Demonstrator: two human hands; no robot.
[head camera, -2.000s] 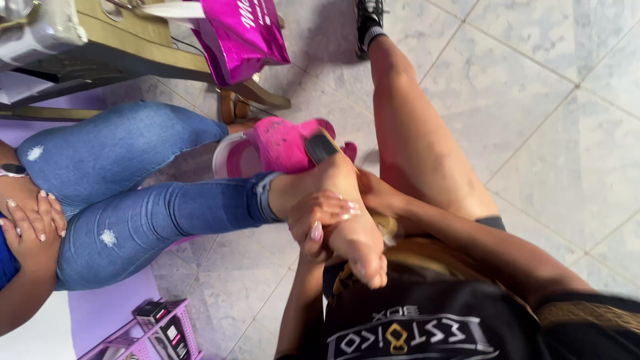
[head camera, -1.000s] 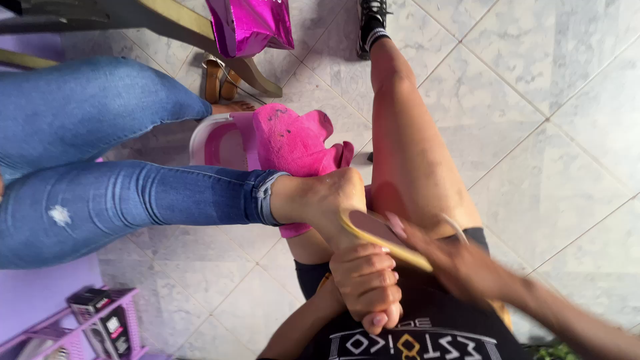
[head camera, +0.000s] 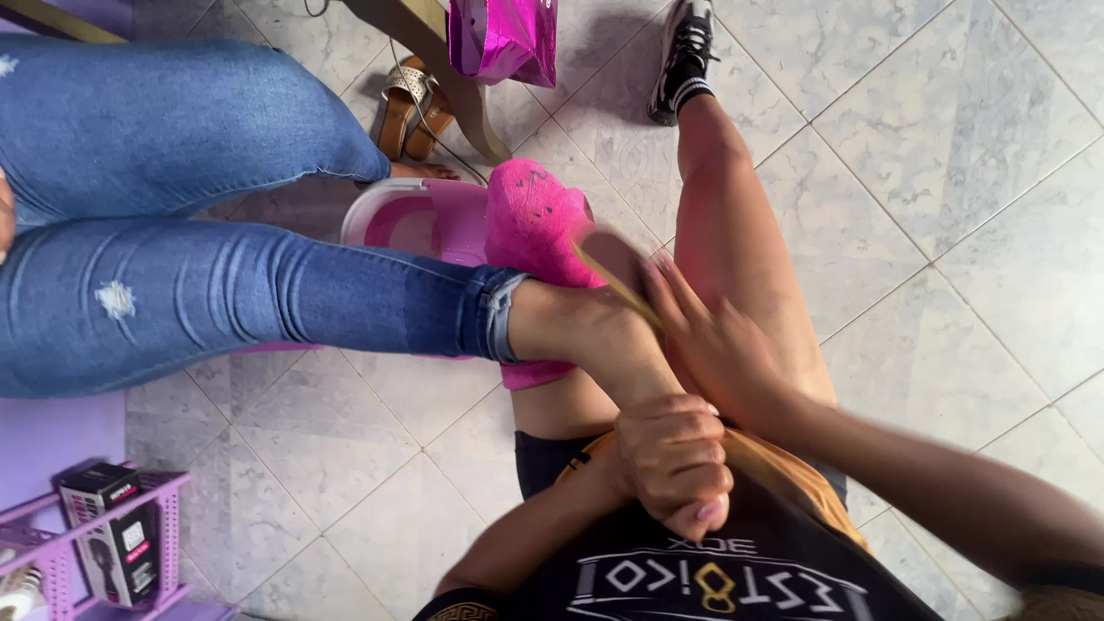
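My left hand (head camera: 673, 466) is wrapped around the front of another person's bare foot (head camera: 617, 345), its fingers closed over the toes. My right hand (head camera: 720, 349) holds a paddle-shaped foot file (head camera: 617, 267) with a yellowish edge; the file is blurred and lies close to the heel. The handle is mostly hidden under my fingers. Beneath the raised ankle, a bright pink towel (head camera: 535, 216) is draped over my thigh. The other person's leg, in blue jeans (head camera: 371, 293) with a rolled cuff, comes in from the left.
A pink and white foot basin (head camera: 354, 216) stands on the tiled floor beyond the leg. Brown sandals (head camera: 401, 121) lie by a curved furniture leg (head camera: 457, 65), near a thin cable. A shiny magenta bag (head camera: 504, 43) is at the top. A purple plastic basket (head camera: 112, 526) with boxes sits lower left.
My left hand has shifted from around the sole to close over the toes. My right hand, lower beside the foot one second ago, is now further up toward the heel with the file.
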